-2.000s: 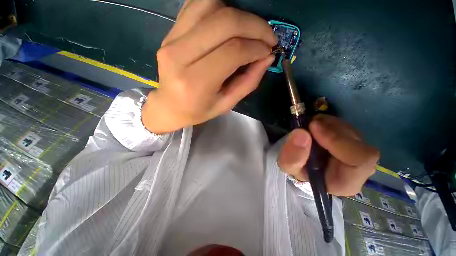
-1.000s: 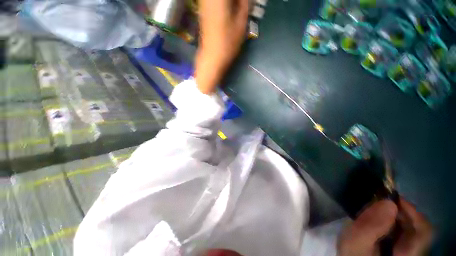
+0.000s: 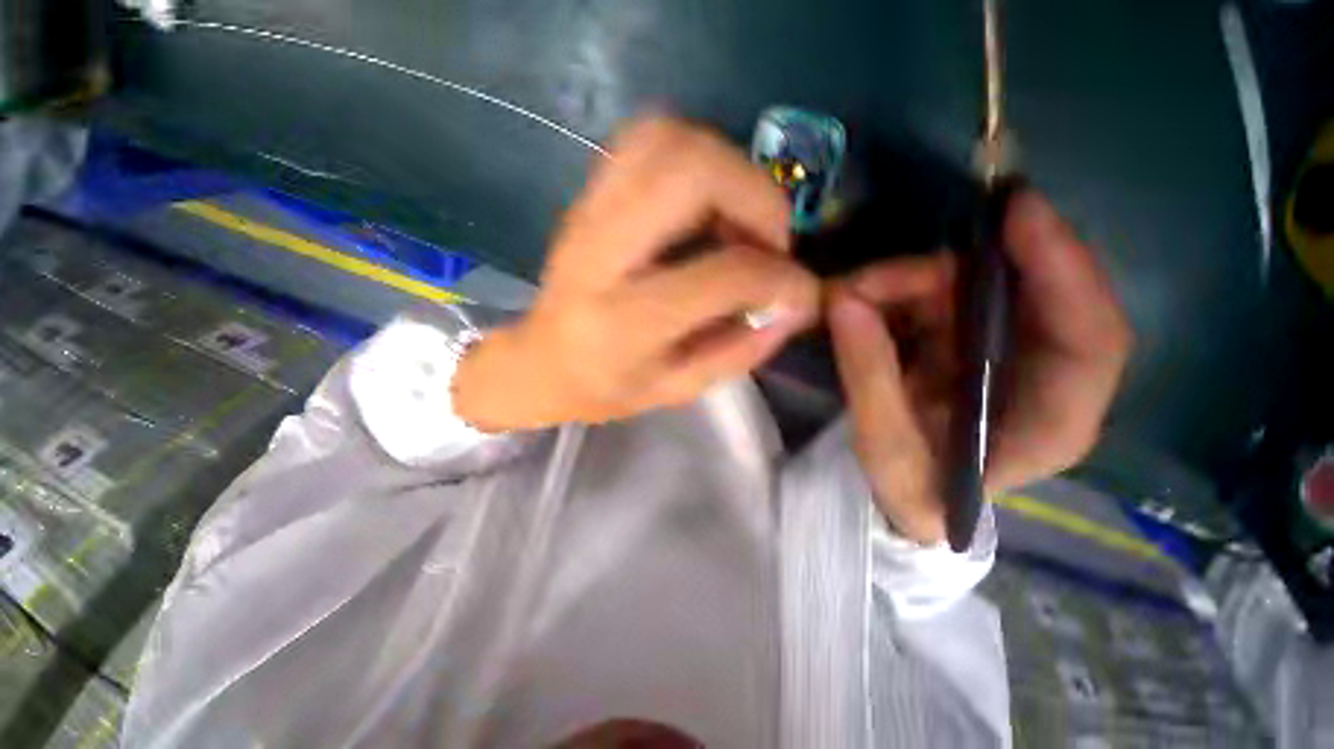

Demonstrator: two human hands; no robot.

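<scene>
My left hand [image 3: 658, 285] pinches a small whitish piece [image 3: 758, 316], which looks like a battery, blurred and mostly hidden by the fingers. My right hand [image 3: 1010, 344] holds the black soldering iron [image 3: 980, 337] upright in the picture, its metal barrel pointing to the top edge and its tip out of view. The right thumb and forefinger meet the left fingertips. The teal housing [image 3: 800, 154] with a yellow spot inside lies on the dark green mat just beyond the fingertips.
A thin solder wire [image 3: 439, 82] runs across the mat from the upper left to behind my left hand. A pale strip [image 3: 1248, 125] and part of a yellow ring-shaped item [image 3: 1314, 212] lie at the right. Plastic-wrapped grey cartons [image 3: 161, 366] stand below the blue-and-yellow edge.
The view has swung back from the rows of housings. My left hand has come back from the upper left with the small piece and meets my right hand. The iron now points upward.
</scene>
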